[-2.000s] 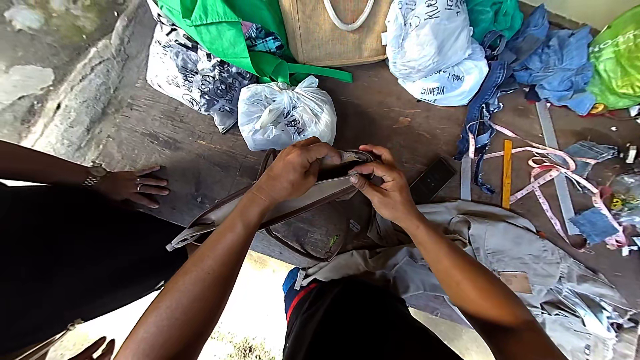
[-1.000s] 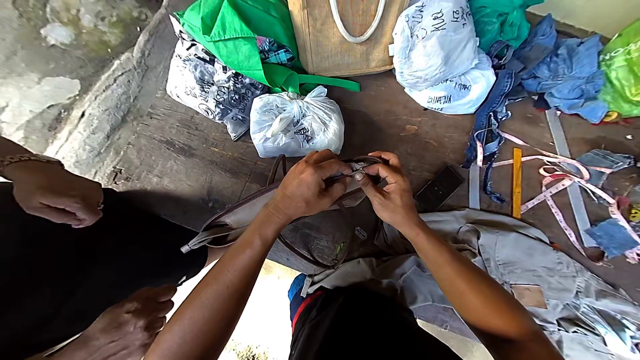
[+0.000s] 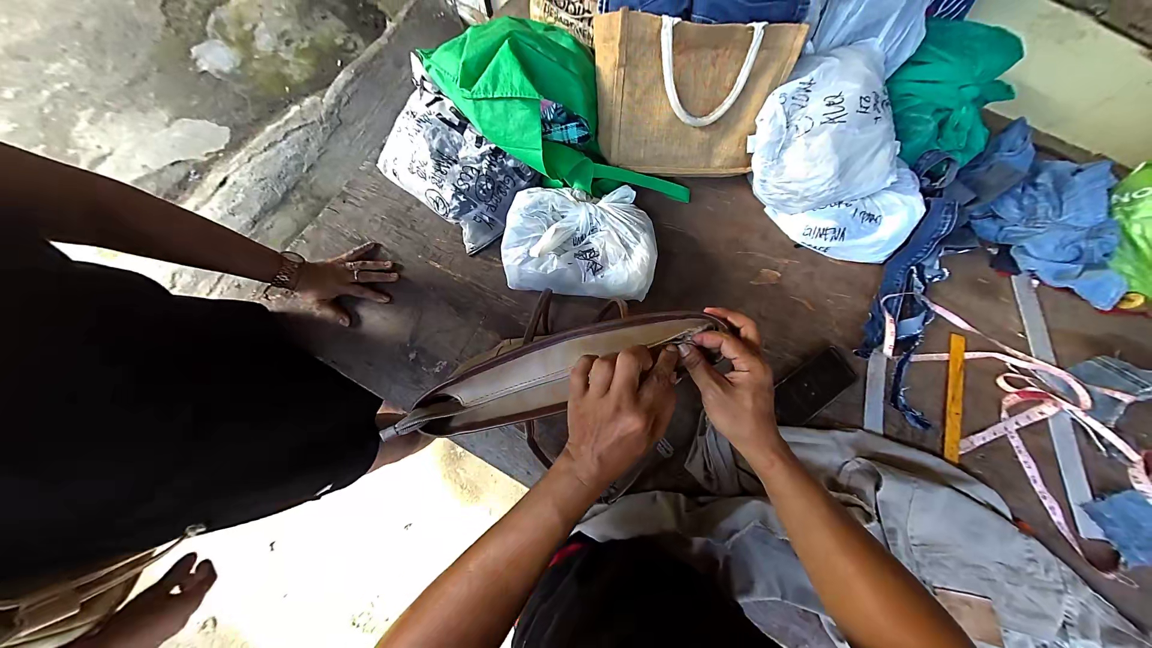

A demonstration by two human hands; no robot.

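A brown and beige handbag (image 3: 531,364) lies across the table edge, its long zippered top facing up. My left hand (image 3: 621,405) pinches the zip near the bag's right end, fingers curled over the rim. Close beside it, thumb almost touching, my right hand (image 3: 733,378) grips the bag's right corner. The small part between the fingertips is too hidden to name. The zip's tail (image 3: 405,425) sticks out at the left end. Grey trousers (image 3: 900,504) are spread under and beside my right forearm, and a black phone (image 3: 814,385) lies just right of my right hand.
On the wooden table (image 3: 396,333) are tied white plastic bags (image 3: 580,243), a green bag (image 3: 522,81), a jute bag (image 3: 693,99), denim scraps (image 3: 1044,216), a yellow ruler (image 3: 954,396), metal rulers and a pink measuring tape (image 3: 1026,418). At left, another person's hand (image 3: 346,283) rests on the table.
The bag's beige side and zipped opening show more broadly now. The other person's hand, off the table one second ago, is flat on it now. My hands stay at the bag's right end.
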